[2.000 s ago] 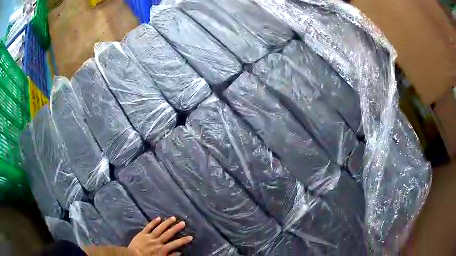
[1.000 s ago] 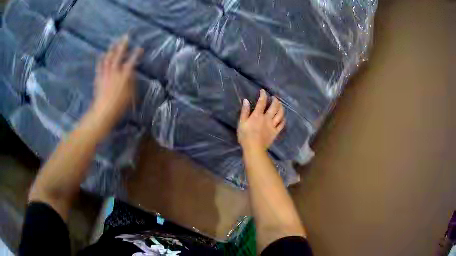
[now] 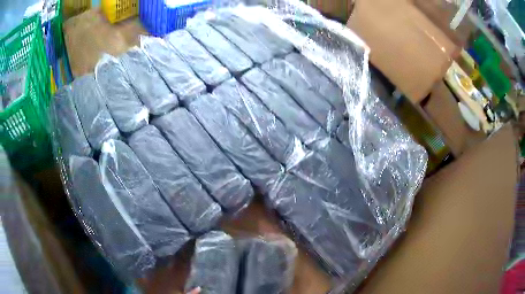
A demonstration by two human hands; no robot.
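Grey bagged housings lie side by side in slanting rows in cloudy film. Glossy stretch film lies loose around the stack's right side. At the bottom centre, a bag with two dark parts sits apart from the rows, cut off by the lower edge. A fingertip, apparently of my left hand, touches this bag's lower left; the rest of that hand is out of the picture, so its grip cannot be told. My right hand is not in view.
Green crate stands at the left. Yellow crate and blue crate are behind the stack. Brown cardboard is at the upper right, and another large tan sheet lies along the right side.
The view has swung back over the stack. Both hands lay on the bags; now only a fingertip shows. The separate bag stands at the bottom centre, beside a gap showing brown.
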